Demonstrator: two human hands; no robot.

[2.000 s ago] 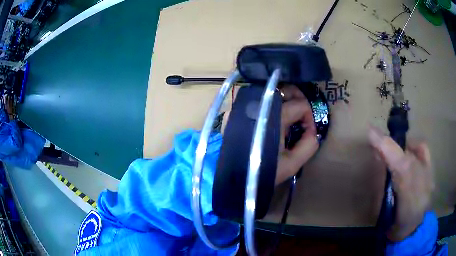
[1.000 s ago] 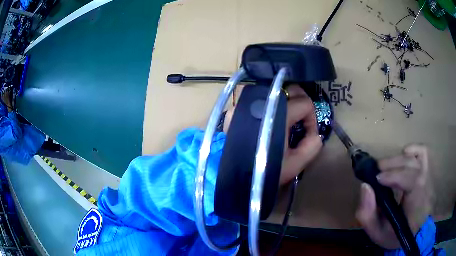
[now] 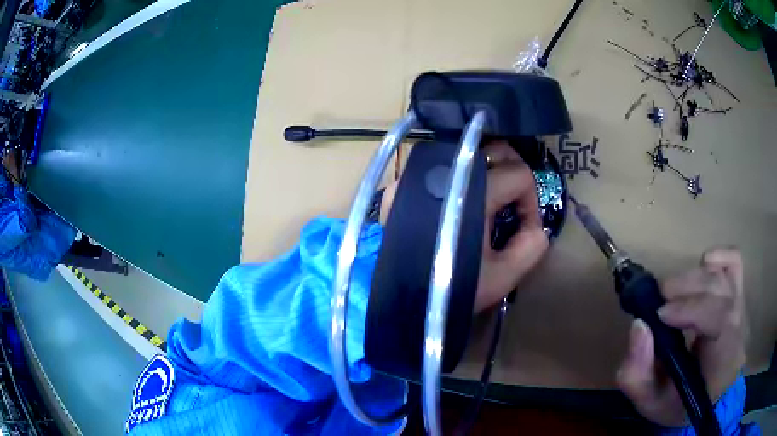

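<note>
My left hand [image 3: 515, 226] grips the black headset around its open earcup, partly hidden behind the headband pad [image 3: 422, 264] and the silvery curved tubes [image 3: 445, 281]. A green circuit board [image 3: 548, 189] shows in the open earcup at my fingertips. The other earcup [image 3: 490, 104] is above it. My right hand [image 3: 690, 332] holds the black-handled soldering iron [image 3: 637, 288], its tip pointing up-left, close to the earcup's right edge; contact cannot be told. The boom microphone [image 3: 341, 134] sticks out left.
Tan cardboard [image 3: 319, 64] with printed characters lies under the headset, on a green bench [image 3: 153, 153]. Small leaded components [image 3: 688, 72] are scattered at upper right, by a green spool [image 3: 745, 24]. A black cable [image 3: 560, 36] runs to the far edge. Another person's blue sleeve [image 3: 32, 234] is at far left.
My right hand has brought the iron from the component pile down and left to the earcup, then drawn it slightly right. The headset has shifted slightly right since the first frame.
</note>
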